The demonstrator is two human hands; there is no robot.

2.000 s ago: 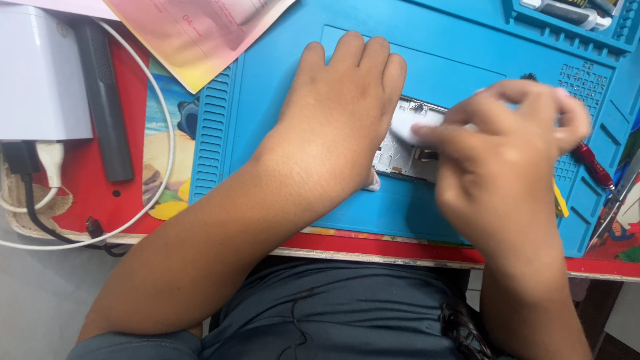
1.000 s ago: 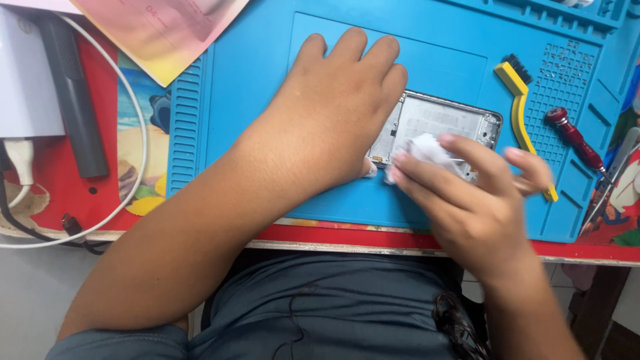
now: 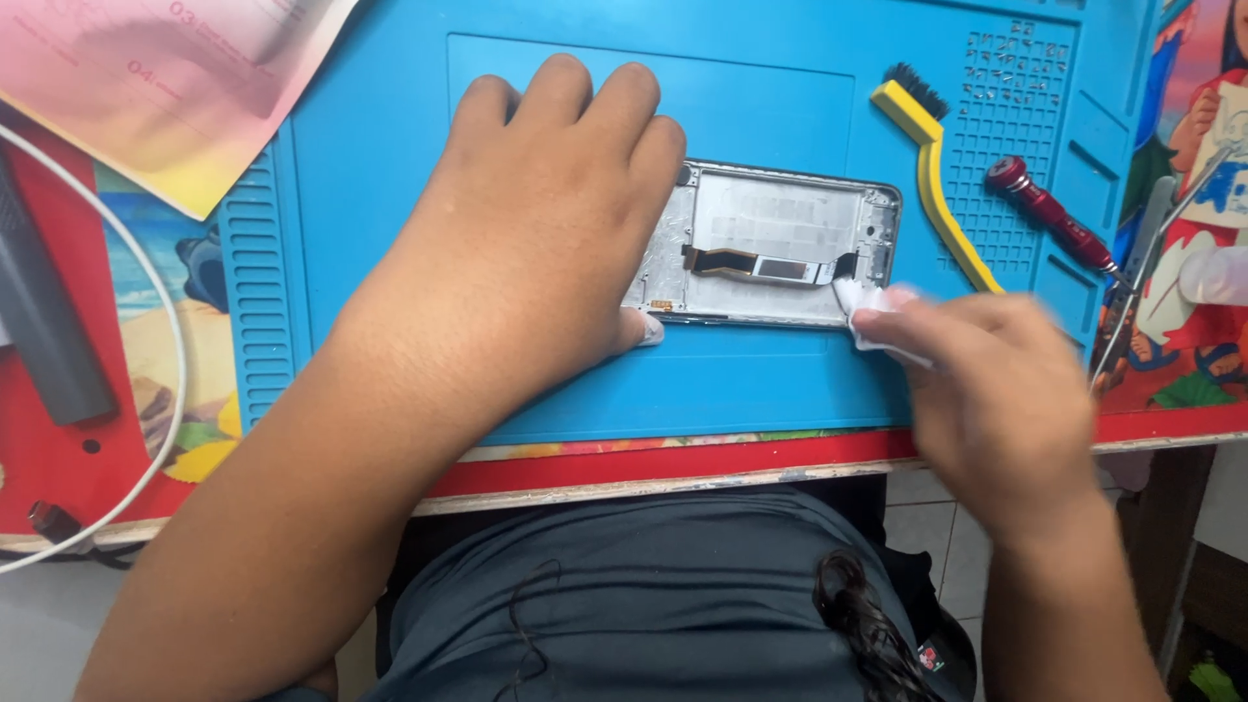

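A smartphone mid-frame [image 3: 780,219], with its metal inside showing, lies on a blue silicone work mat [image 3: 604,390]. A flex cable [image 3: 775,270] runs lengthwise across its battery bay. My left hand [image 3: 526,205] grips the phone's left end, which it hides, with the thumb at the lower edge and the fingers over the top. My right hand [image 3: 994,390], partly blurred, pinches a crumpled white wipe or tissue [image 3: 868,307] between thumb and fingers. The wipe touches the phone's lower right corner, by the cable's right end.
Right of the phone lie a yellow-handled brush [image 3: 936,185], a red screwdriver [image 3: 1053,219] and metal tweezers [image 3: 1150,263]. A pink and yellow printed sheet [image 3: 195,88] overlaps the mat's upper left. A white cable [image 3: 166,292] curves down at the left. The table's red edge [image 3: 682,466] is nearest my body.
My right hand has moved with the wipe from the middle of the phone to its lower right corner, uncovering the flex cable. My left hand keeps its grip on the left end.
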